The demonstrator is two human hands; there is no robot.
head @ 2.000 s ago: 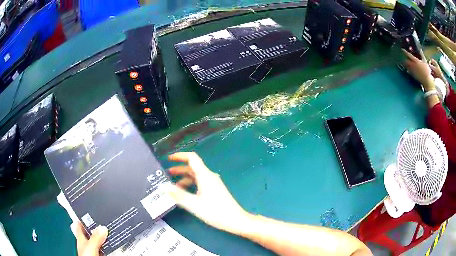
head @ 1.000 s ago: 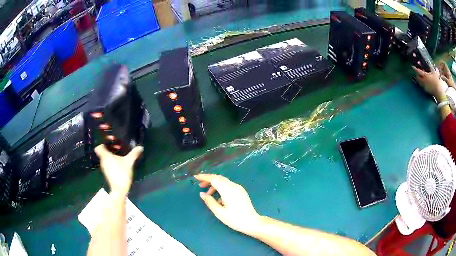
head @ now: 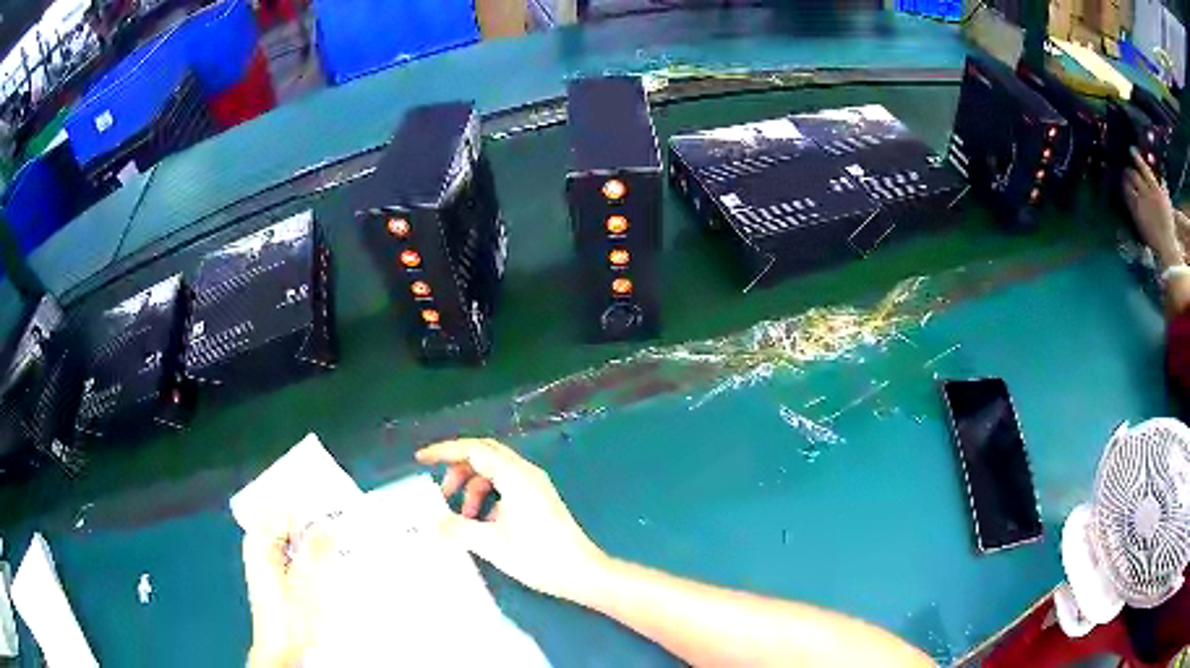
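A white label sheet with faint print lies on or just above the bench in front of me, washed out by glare. A white piece of paper sticks up at its upper left. My left hand holds the sheet at its left edge. My right hand is at the sheet's upper right edge, thumb and fingers bent close to it. Whether its fingertips grip a label cannot be told. Two black retail boxes with orange round icons stand upright on the belt, one left and one further right.
More black boxes lie flat on the dark green belt, left and right of the upright ones. Wrinkled tape runs along the belt edge. A smartphone and white fan are at right. Another person's hand reaches in at far right.
The box my left hand held now stands upright on the belt, released. My left hand has come back to the label sheet. My right hand has moved to the sheet's edge. The view has shifted left.
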